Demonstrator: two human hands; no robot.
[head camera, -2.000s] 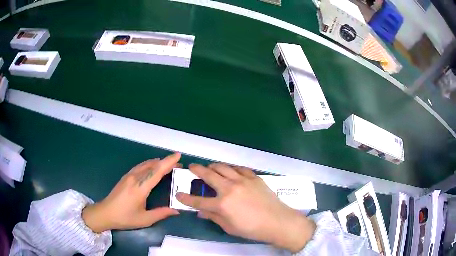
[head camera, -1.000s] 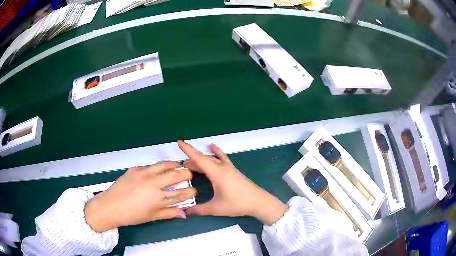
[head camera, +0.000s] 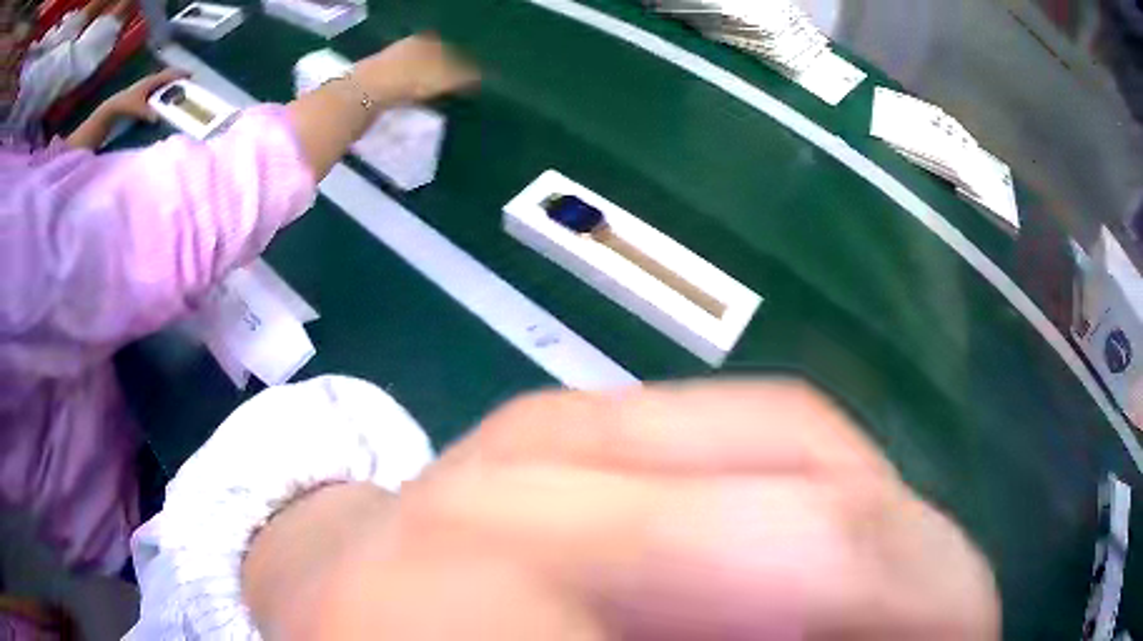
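Observation:
My left hand (head camera: 652, 513) is large and blurred, very close to the camera, with its white sleeve cuff at the lower left. Its fingers are bent and face away, so I cannot tell whether it holds anything. My right hand is not in view. An open white inner watch box (head camera: 627, 269) lies face up on the green belt just beyond my hand. It shows a dark watch face at its upper left end and a tan strap.
Another person's pink sleeve (head camera: 163, 238) reaches in from the left over a white box (head camera: 401, 138). That person's other hand is at a small watch box (head camera: 192, 108). Folded white sheets (head camera: 261, 328) lie near the rail (head camera: 439, 263). Fanned white cartons (head camera: 946, 150) lie beyond the belt.
The view has swung left, bringing in the other worker. My left hand has left the small box end it covered and is now close to the camera. My right hand has gone out of view.

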